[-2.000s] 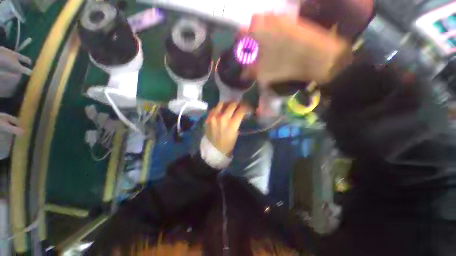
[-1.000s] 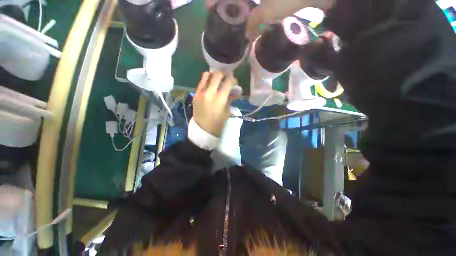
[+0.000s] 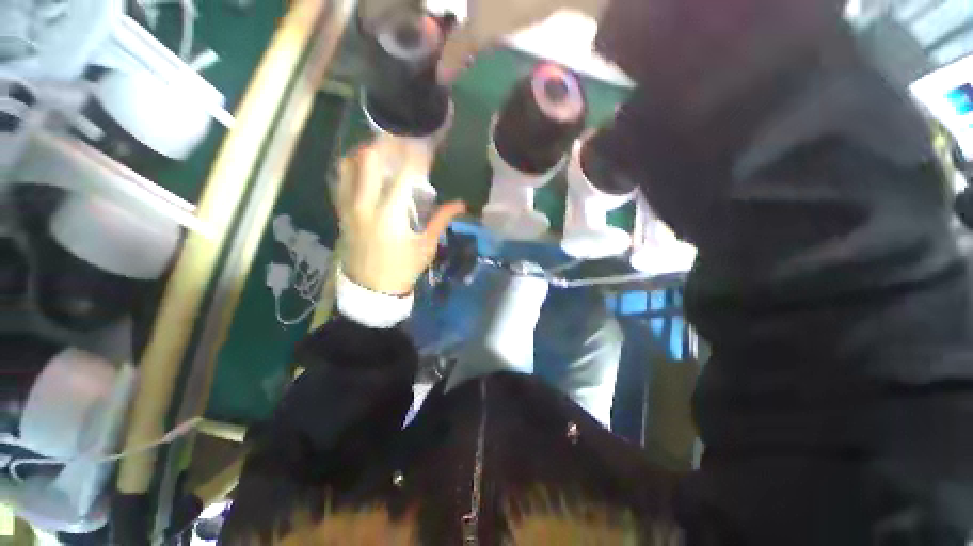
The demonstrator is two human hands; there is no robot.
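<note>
Black-and-white security cameras stand in a row on the green surface. My left hand (image 3: pixel 384 219) is at the white neck and base of the leftmost security camera (image 3: pixel 408 91), fingers around it and thumb apart. The fingers hide its lower part. A second camera (image 3: pixel 537 119) with a pinkish lens ring stands to its right. A third (image 3: pixel 600 176) is partly behind my right sleeve, and only the white base (image 3: pixel 662 251) of another shows. My right hand (image 3: pixel 496 23) is blurred and cut off by the top edge, near the camera heads; its grip is unclear.
A yellow and metal rail (image 3: pixel 229 203) runs along the left. Beyond it lie white-and-black camera bodies (image 3: pixel 117 229). White cable connectors (image 3: pixel 299 261) lie on the green surface. A thin pale cord (image 3: pixel 608 280) crosses near my lap. A screen (image 3: pixel 955 101) shows at far right.
The view has shifted left. My left hand has moved from the second camera to the leftmost one. My right hand has moved left along the top edge, with the sleeve covering more of the row's right end.
</note>
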